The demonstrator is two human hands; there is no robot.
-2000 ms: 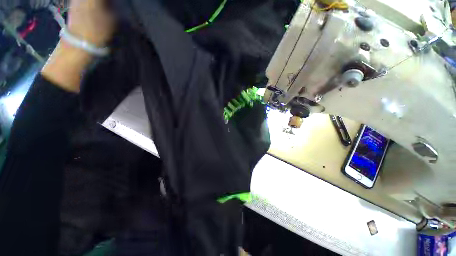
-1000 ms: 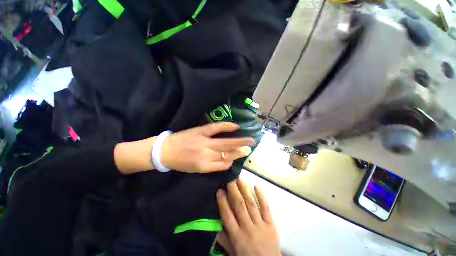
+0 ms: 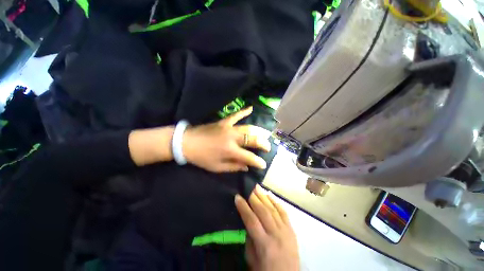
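Note:
A black garment panel (image 3: 159,196) covers the left and centre, with green lettering (image 3: 232,107) and a green strip (image 3: 218,237). My left hand (image 3: 220,147), with a white bracelet and a ring, lies spread on the cloth just left of the needle area, fingertips near the presser foot (image 3: 286,142). My right hand (image 3: 270,230) rests at the cloth's lower right edge, fingers extended; its wrist is cut off by the bottom edge. The sewing machine head (image 3: 371,106) stands over the cloth's right edge.
A smartphone (image 3: 392,216) lies on the beige machine bed (image 3: 339,211) at the right. A small brownish block (image 3: 317,186) sits by the foot. The white table (image 3: 323,246) shows below the bed. More black cloth with green strips is heaped at the top left.
Since two seconds ago, my left hand has come down from the upper left onto the cloth and my right hand has appeared. Over the last second the machine head looms larger and both hands moved little.

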